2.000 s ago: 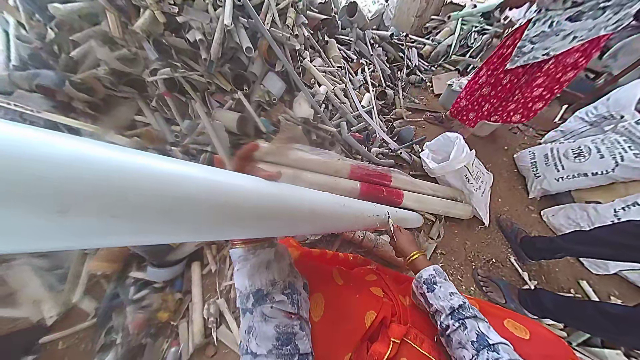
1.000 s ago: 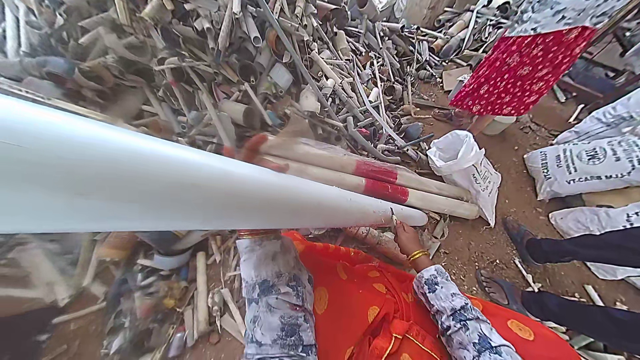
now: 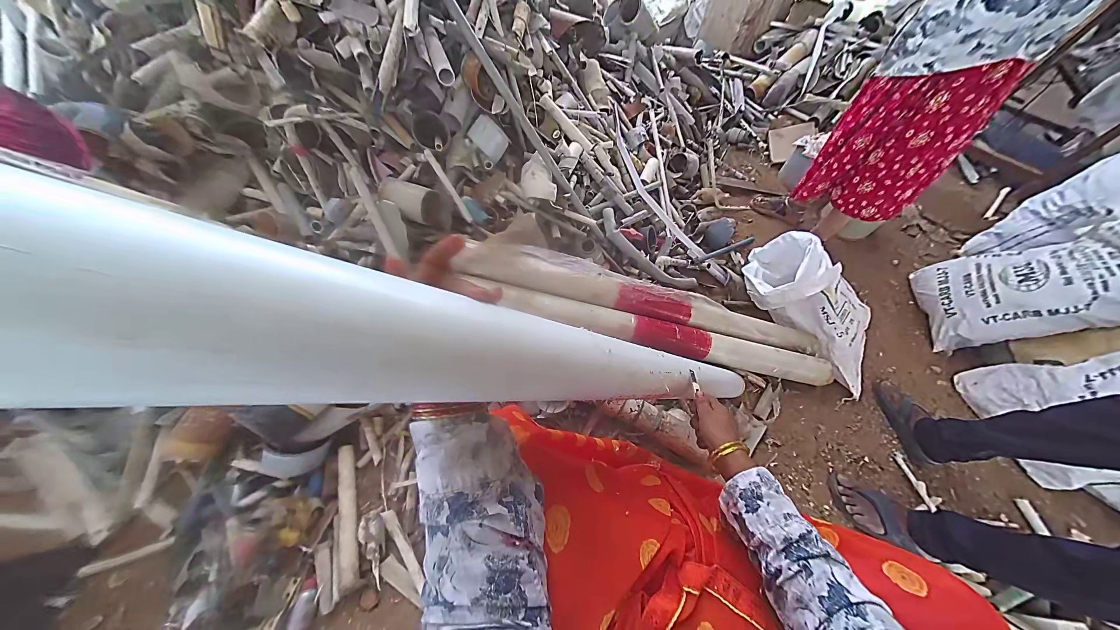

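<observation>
A large white plastic pipe [image 3: 350,324] lies across my lap, its far end tapering in view toward the right. My right hand [image 3: 716,423] is closed on a small blade-like tool [image 3: 695,381], whose tip touches the pipe near its right end. My left forearm goes under the pipe, and its hand is hidden behind it. Beyond the pipe lie two off-white pipes with red bands [image 3: 672,336], partly wrapped in clear film. Blurred reddish fingers or pipe ends show at their left end; I cannot tell which.
A heap of scrap pipes [image 3: 420,201] rises behind. An open white sack [image 3: 809,297] stands at the right, with printed sacks [image 3: 1019,289] beyond. A person in a red patterned skirt [image 3: 914,140] stands at the back right. Another person's dark-trousered legs [image 3: 1015,433] reach in from the right.
A dark pink cloth shape has come into view at the far left edge. My right hand stays by the pipe's right end with the tool.
</observation>
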